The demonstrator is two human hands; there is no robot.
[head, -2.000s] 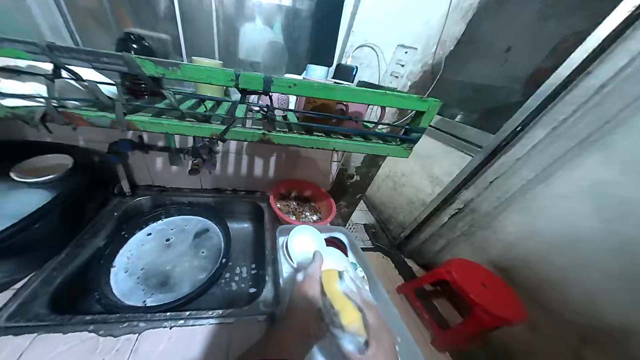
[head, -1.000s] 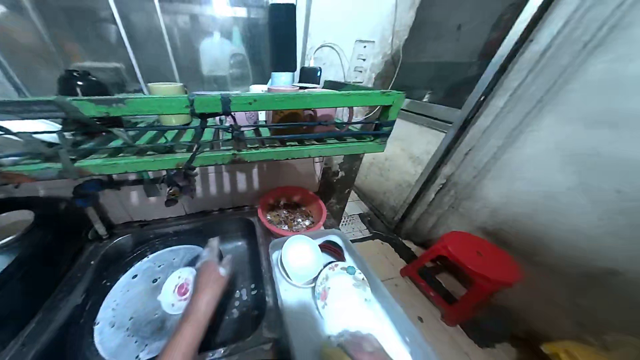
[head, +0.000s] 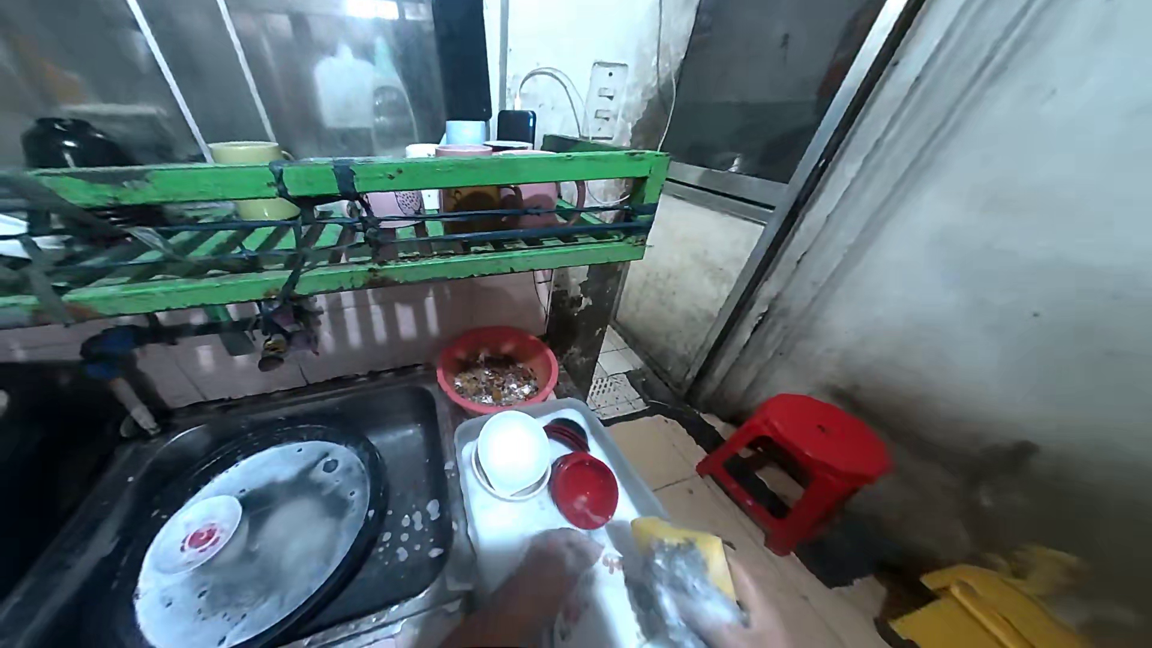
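Note:
My left hand is blurred over the grey tray, beside a white surface with faint floral marks; whether it grips anything is unclear. My right hand holds a yellow sponge with a foamy, greyish scrubbing part at the tray's right side. A white bowl on a white dish and a small red bowl sit in the tray, with stacked dark red dishes behind. In the sink to the left, a round black basin holds soapy water and a white dish with a red mark.
A red plastic bowl of food scraps stands behind the tray. Above runs a green rack with mugs. The tap hangs over the sink's back. A red plastic stool and a yellow object are at right.
My left hand has moved right, from the white dish in the basin to the tray. The floral plate seen in the tray has left its place beside the white bowl, where the red bowl now shows.

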